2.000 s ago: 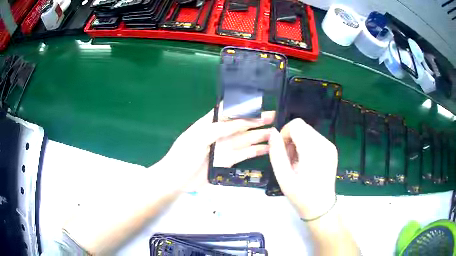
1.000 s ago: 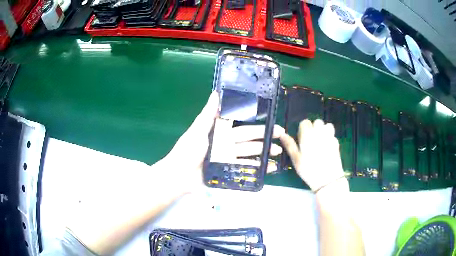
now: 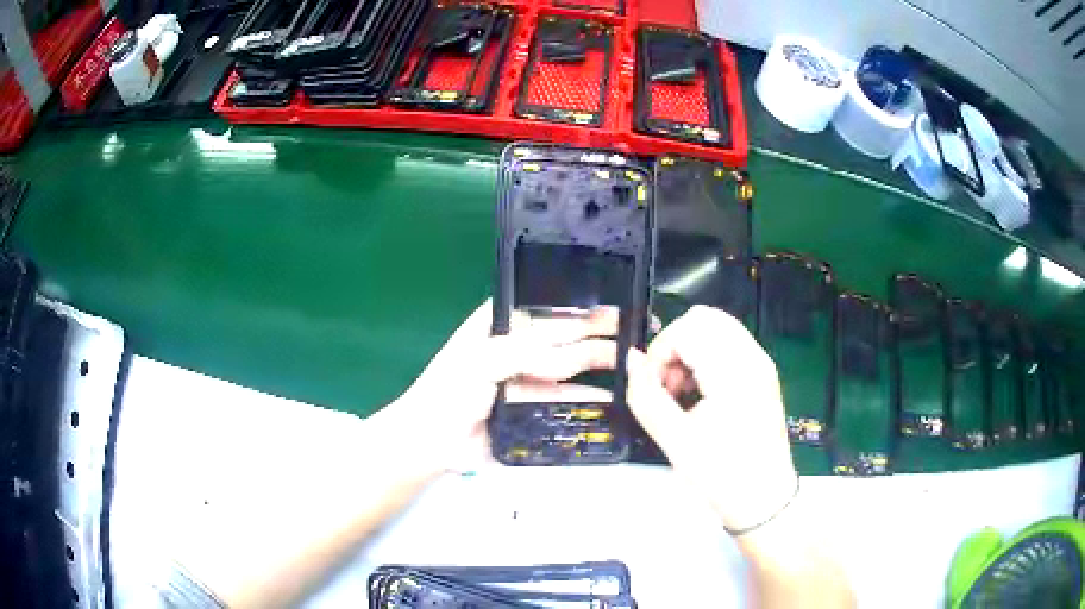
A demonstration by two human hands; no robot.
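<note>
My left hand [image 3: 458, 375] holds a black phone frame [image 3: 577, 226] upright over the belt's near edge, its fingers behind the frame and showing through the open window. The frame's edge looks doubled, so it may be a stack. My right hand [image 3: 720, 399] is at the right edge of that frame, fingers curled, on the lower part of a second black frame [image 3: 702, 226] just behind and to the right. The second frame's lower part is hidden by the hand. A row of laid-out frames [image 3: 863, 381] lies on the green belt at the right.
A red tray [image 3: 476, 119] with frames lies across the back. White tape rolls [image 3: 800, 83] stand by the grey machine. Set-aside frames [image 3: 500, 586] overlap near my body. A green-rimmed fan [image 3: 1029, 571] is at lower right, a dark ribbed mass [image 3: 36, 440] at far left.
Since one second ago, my right hand has moved left and closed at a second frame, now beside the held one. The row of frames has shifted. My left hand still holds its frame.
</note>
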